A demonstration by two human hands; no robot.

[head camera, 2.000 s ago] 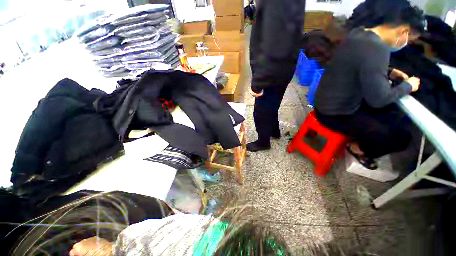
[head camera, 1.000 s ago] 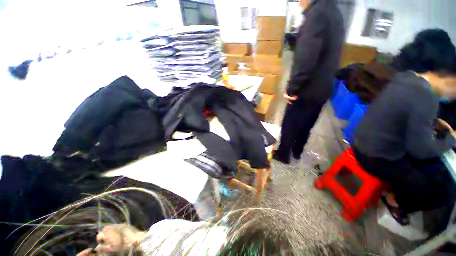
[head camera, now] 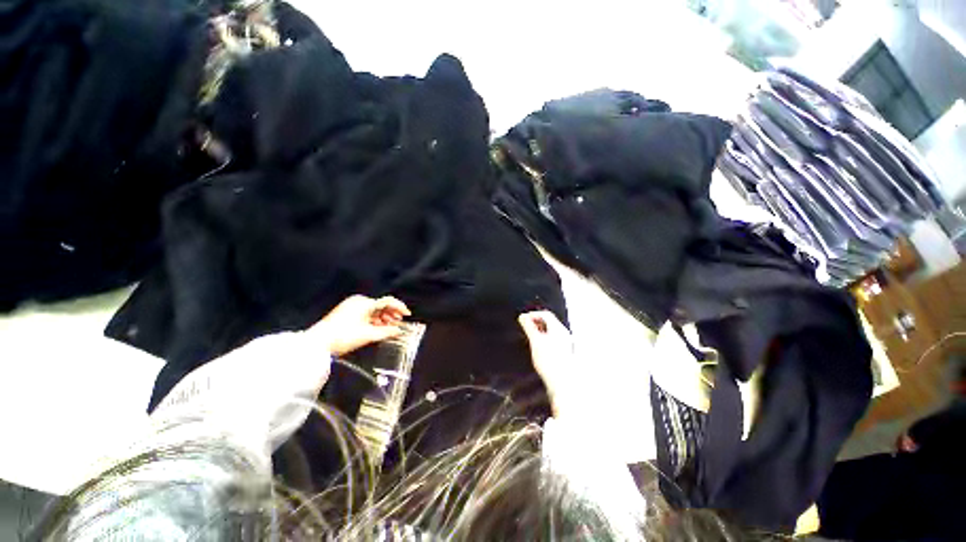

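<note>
A black jacket [head camera: 318,217] with tiny pale dots lies spread over the white table and its near edge. A narrow strip of cream-and-black plaid lining [head camera: 388,394] shows below my left hand. My left hand [head camera: 365,322] has curled fingers and pinches the black jacket at the top of this strip. My right hand [head camera: 544,341] is to its right, on the same black cloth, with thumb and fingertips close together; whether it grips the cloth is unclear. A needle or thread cannot be made out. Loose hair crosses the lower view.
Another folded black garment [head camera: 625,180] lies to the right. Beyond it a smoother dark coat [head camera: 810,392] with striped lining [head camera: 678,429] hangs over the table [head camera: 408,32]. A stack of grey-blue garments [head camera: 832,175] and cardboard boxes [head camera: 927,318] stand at the far right.
The view has swung left and down onto the black garments. The left hand and the lining strip now show. The seated person and red stool are out of view.
</note>
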